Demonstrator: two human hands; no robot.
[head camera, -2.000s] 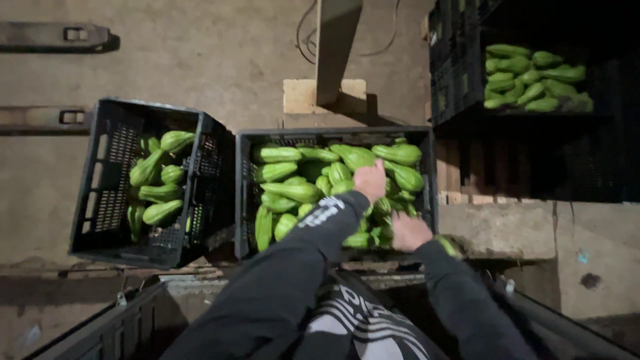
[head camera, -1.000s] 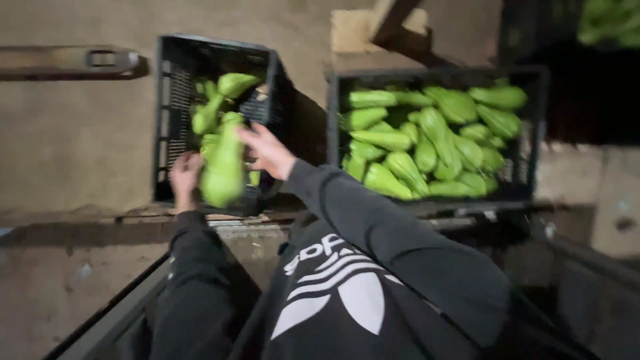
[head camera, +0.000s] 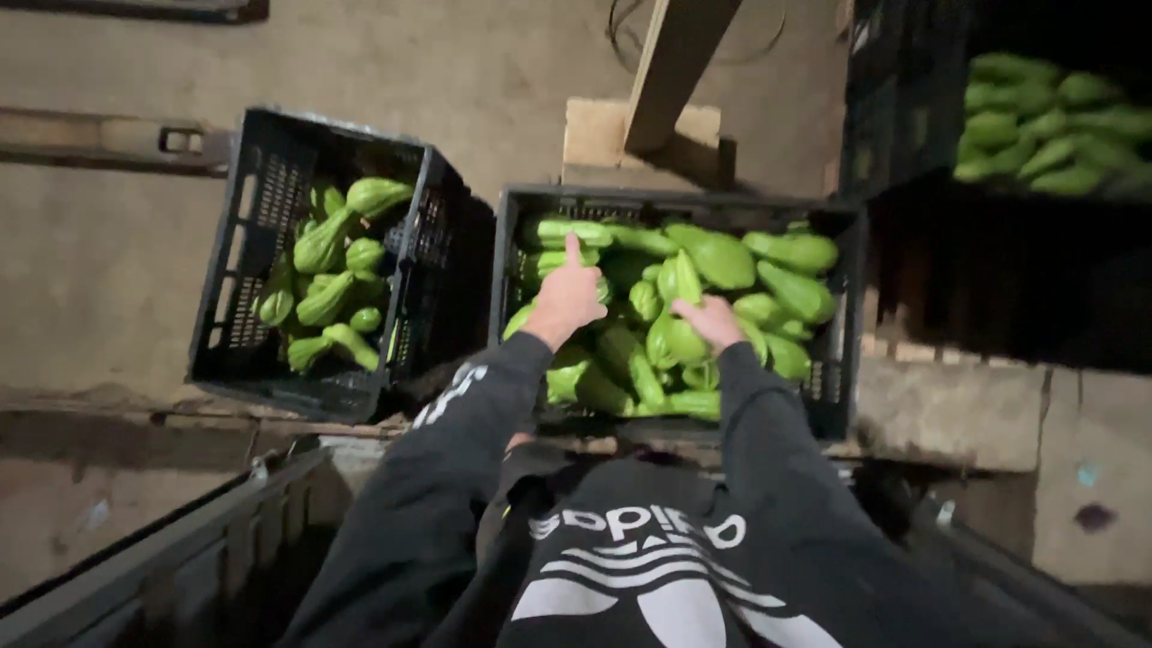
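A black plastic crate (head camera: 855, 315) in front of me is well filled with pale green squash (head camera: 711, 255). My left hand (head camera: 570, 292) lies over its left part, index finger extended toward a ribbed squash (head camera: 572, 234) near the back wall; whether it grips anything is not clear. My right hand (head camera: 711, 322) is at the middle of the crate, thumb and fingers at an upright-lying green squash (head camera: 679, 279); the fingers are partly hidden, so a firm hold cannot be told. To the left, a second black crate (head camera: 220, 270), tilted in view, holds fewer squash (head camera: 326, 241).
Behind the middle crate a wooden post (head camera: 675, 72) rises from a wooden block (head camera: 594, 135). A metal fork (head camera: 108, 139) extends behind the left crate. At the right stand dark crates (head camera: 900, 99) with more squash. Dark ribbed panels (head camera: 207, 540) flank my body at the lower edge.
Both hands have moved right, from the left crate to the middle one. The squash seen between them over the left crate one second ago is no longer there. The view has shifted too.
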